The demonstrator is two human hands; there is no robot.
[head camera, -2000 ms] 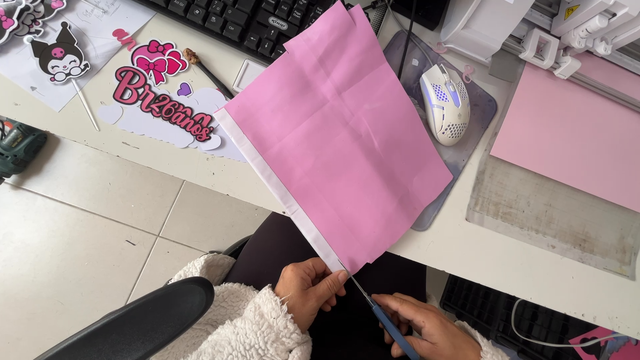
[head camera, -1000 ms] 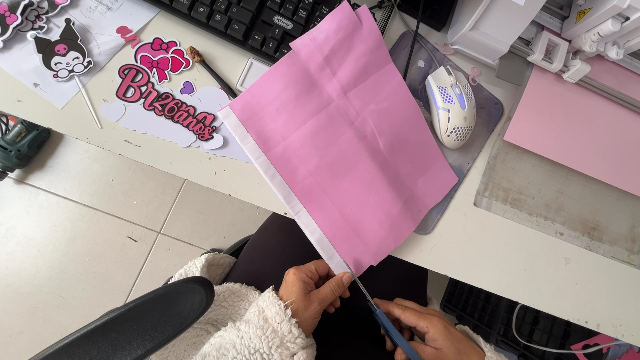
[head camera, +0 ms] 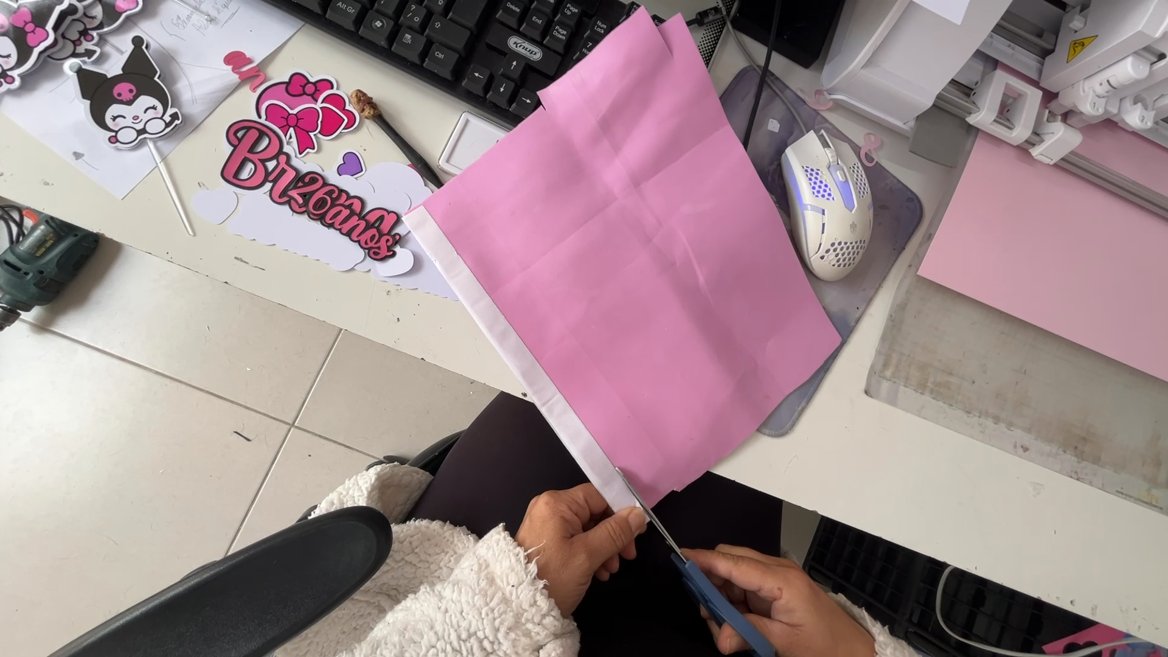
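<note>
A creased pink sheet (head camera: 639, 246) with a white strip (head camera: 511, 338) along its left edge lies partly on the desk, its lower corner reaching out over the lap. My left hand (head camera: 584, 538) pinches the bottom end of the white strip between thumb and fingers. Blue-handled scissors (head camera: 707, 589) are in my right hand (head camera: 776, 598). Their blades meet the sheet's lower corner, beside the line between the white strip and the pink part. Whether the blades are apart cannot be told.
On the desk (head camera: 912, 474) are a black keyboard (head camera: 438, 46), a white mouse (head camera: 830, 205) on a mouse pad (head camera: 885, 228), paper cutouts (head camera: 310, 192) and a cutting machine (head camera: 1104, 73) with pink sheet. A black armrest (head camera: 246, 584) is at lower left, a green power tool (head camera: 46, 260) at far left.
</note>
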